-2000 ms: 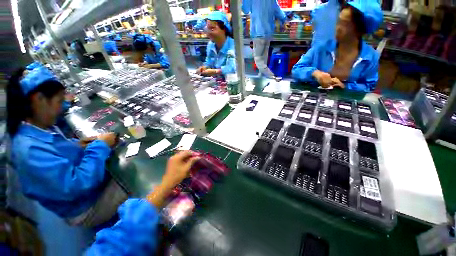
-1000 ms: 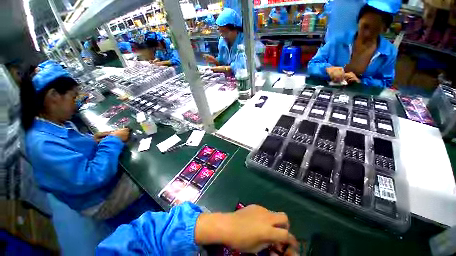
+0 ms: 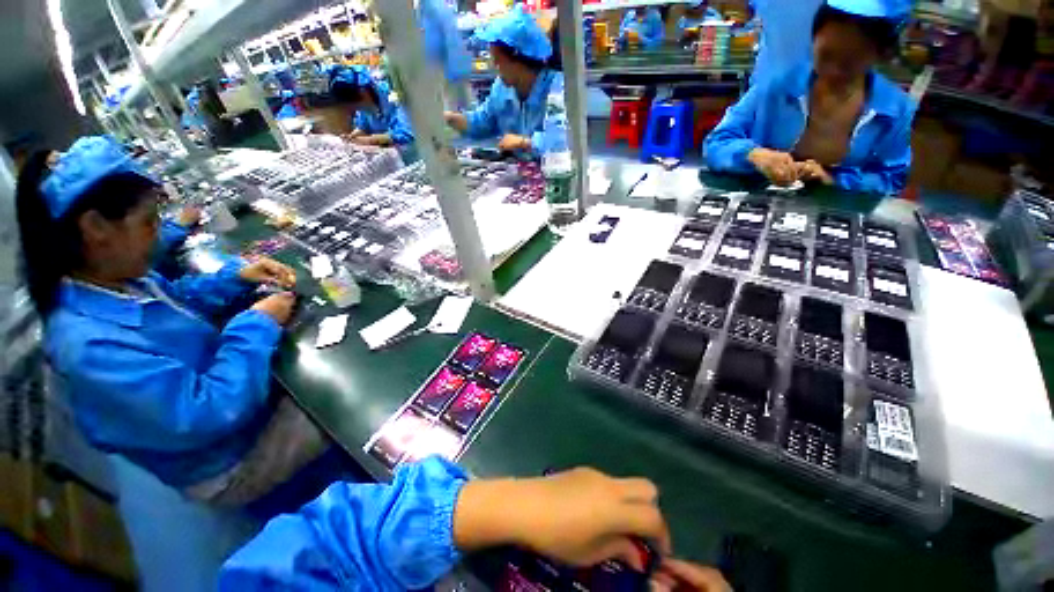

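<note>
My left hand [image 3: 566, 517] is at the bottom centre, its fingertips closed on a dark and pink-red printed film [image 3: 624, 557]. More printed film shows under the hand. My right hand [image 3: 693, 576] is beside it, mostly cut off by the lower edge; its fingertips are close to the left ones and its grip is unclear. A clear carrier sheet with several printed films [image 3: 468, 402] lies on the green mat to the left. A black phone [image 3: 751, 564] lies right of my hands, dim and partly cut off.
A clear tray [image 3: 740, 445] of keypad phones stands right of centre on a white board [image 3: 982, 382]. A loose black device [image 3: 603, 229], a bottle [image 3: 557, 162] and a metal post [image 3: 445, 174] are behind. White cards [image 3: 387, 327] lie left. A person in blue [image 3: 162, 359] sits left, another [image 3: 821, 116] opposite.
My left hand has moved from the film sheets at left down to the bottom centre, taking pink-red film along. My right hand has come into view at the lower edge.
</note>
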